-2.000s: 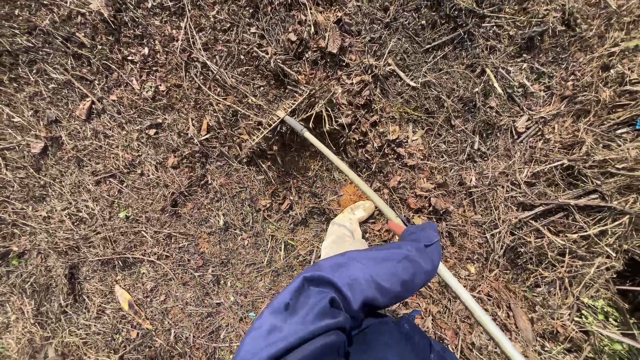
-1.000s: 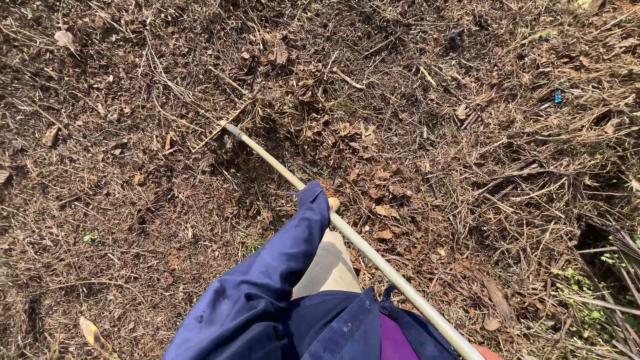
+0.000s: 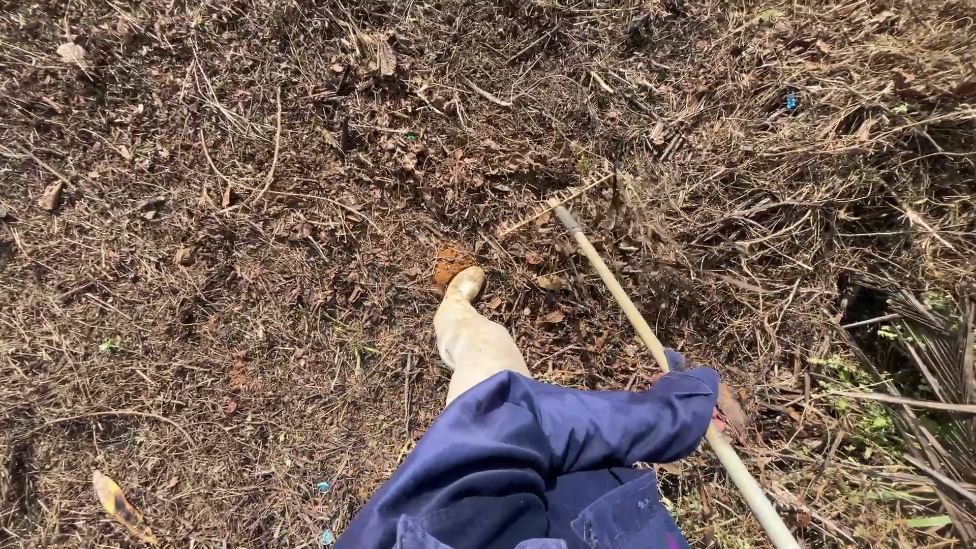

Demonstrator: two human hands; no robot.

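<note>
A rake's pale pole handle [image 3: 625, 305] runs from the lower right edge up to its thin, toothed head [image 3: 583, 197], which lies on dry litter right of centre. My left arm, in a dark blue sleeve [image 3: 610, 427], reaches across to the handle. The cuff mostly hides my left hand [image 3: 717, 420], which is closed around the pole; a small reddish patch shows there. Out of sight is my right hand. A cream-coloured boot [image 3: 484, 343] stands left of the handle, its toe beside a patch of orange soil [image 3: 451, 265].
Dry grass, twigs and brown leaves cover the ground. Thicker straw [image 3: 900, 145] lies at the upper right. Dry fronds [image 3: 926, 366] and green weeds [image 3: 858, 412] are at the right edge. A yellow-brown leaf [image 3: 120, 505] lies lower left.
The rake head has moved right across the litter, and my left arm has swung right with the handle. The boot shows more fully than one second ago.
</note>
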